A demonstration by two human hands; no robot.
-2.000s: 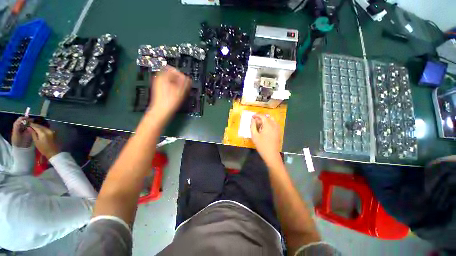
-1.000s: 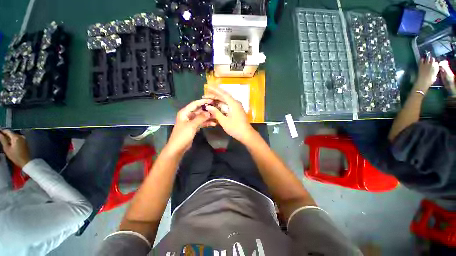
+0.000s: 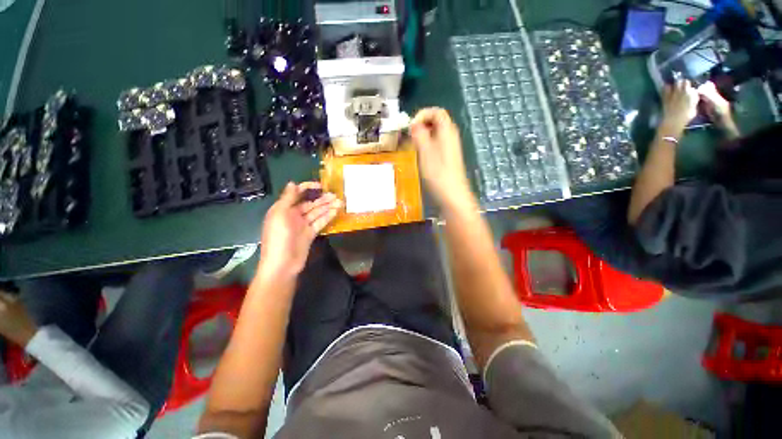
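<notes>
My left hand is at the left edge of the orange work pad. Its fingers are curled, and a small dark part shows between them, mostly hidden. My right hand is raised just right of the screw feeder, with its fingertips together near the feeder's front corner. Whether it holds anything is too blurred to tell. A white square lies on the pad.
Black parts lie in a heap left of the feeder. A black tray with modules is further left. The clear tray and a filled tray are right. Neighbours sit both sides; a hand shows right. Red stool below.
My hands, together in front of the pad a second ago, are now apart. My right hand has moved up and right beside the feeder; my left has moved left. The camera view has shifted.
</notes>
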